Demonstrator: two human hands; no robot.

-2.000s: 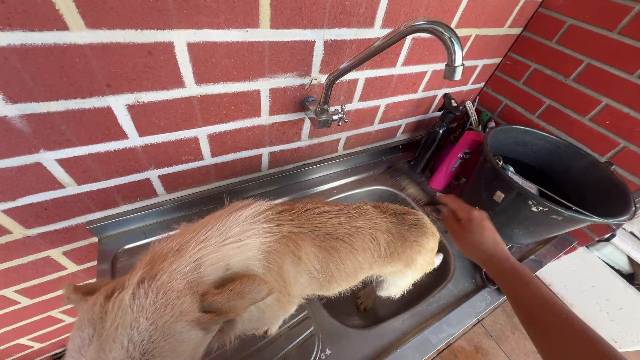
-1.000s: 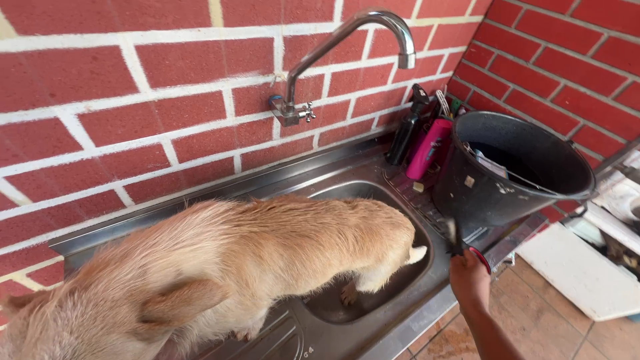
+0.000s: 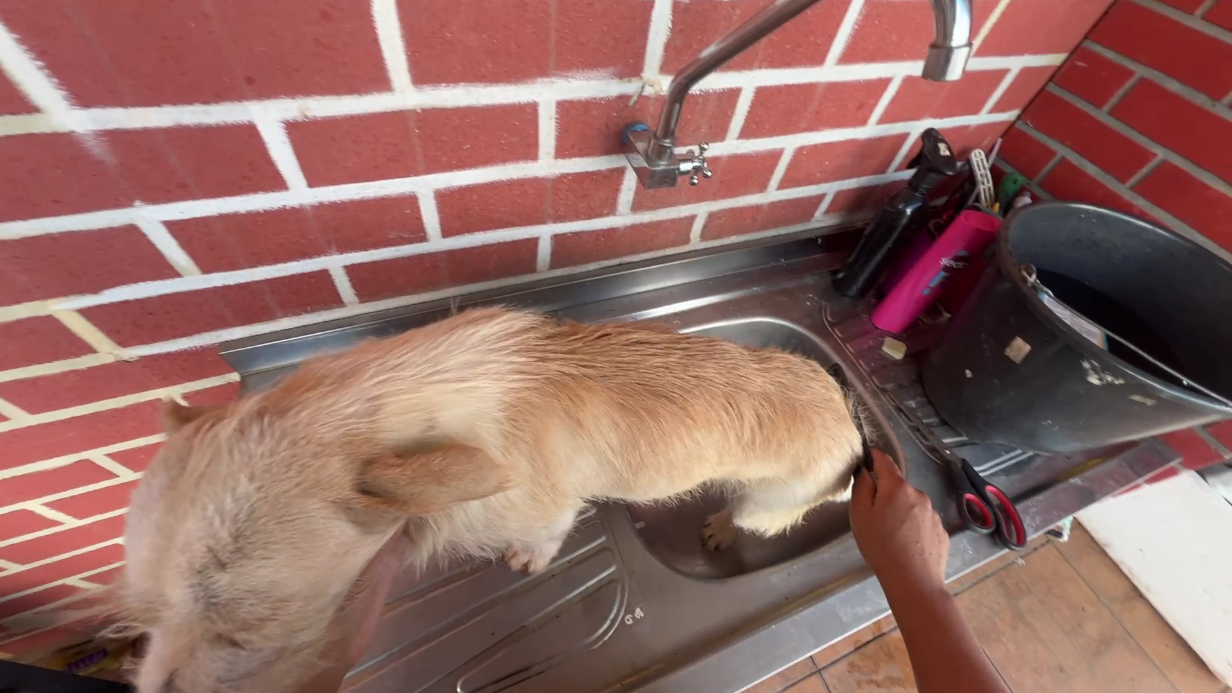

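A tan, wiry-haired dog (image 3: 616,404) stands over a stainless steel sink (image 3: 674,626), its head at the lower left and its rump at the right. At the rump is my right hand (image 3: 900,529), closed round a dark-handled tool (image 3: 864,452), perhaps a brush or comb, whose working end is largely hidden by fur. My left hand is hidden beneath the dog's head and chest; only its forearm (image 3: 361,611) shows. Scissors (image 3: 987,500) with red and black handles lie on the drainboard, right of my right hand.
A black bucket (image 3: 1039,366) holding dark liquid stands on the right drainboard. Beside it are a pink bottle (image 3: 934,269) and a black spray bottle (image 3: 895,226). A curved metal faucet (image 3: 664,125) juts from the red brick wall. A white board (image 3: 1165,558) lies at the lower right.
My right hand has moved left to the dog's rump. The red-handled thing near it one second ago now shows as scissors on the drainboard.
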